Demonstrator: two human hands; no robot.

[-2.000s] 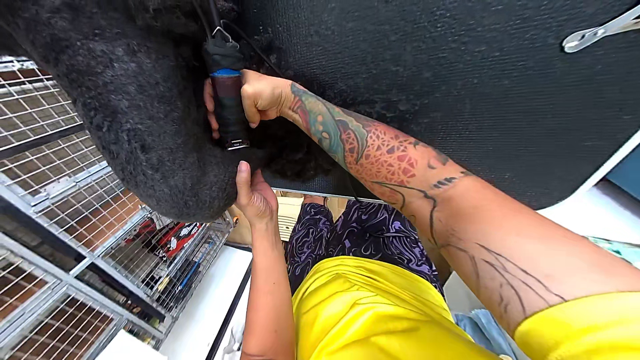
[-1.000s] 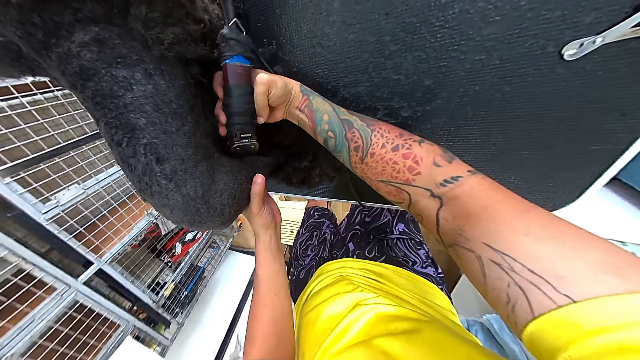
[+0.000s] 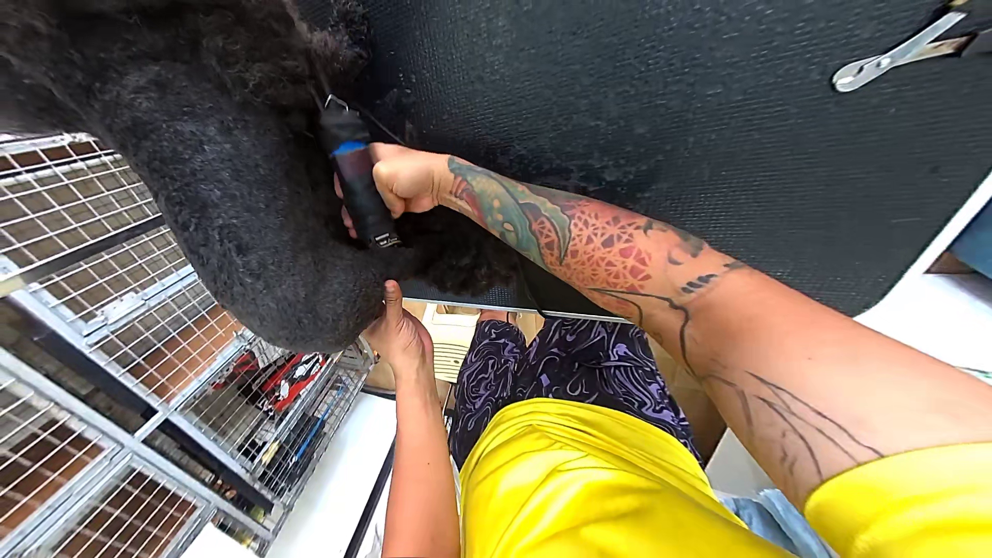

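Note:
My right hand is closed around a dark corded clipper with a blue band, its lower end against the black coat of a curly-haired animal, which looks like a dog. My left hand rests at the lower edge of the animal's rounded body, thumb up and the other fingers partly hidden beneath it. A pile of cut black hair lies just right of the clipper, on a black textured table. The clipper's blade is hidden in the coat.
Metal nail clippers lie at the table's upper right. Wire cages stand at the left, with red and black items behind the mesh. The table's pale edge runs down the right. A cream slatted object is below the table.
My right hand has moved the clipper along the animal's coat; the exact path is unclear. My left hand stays at the lower edge of the animal's body.

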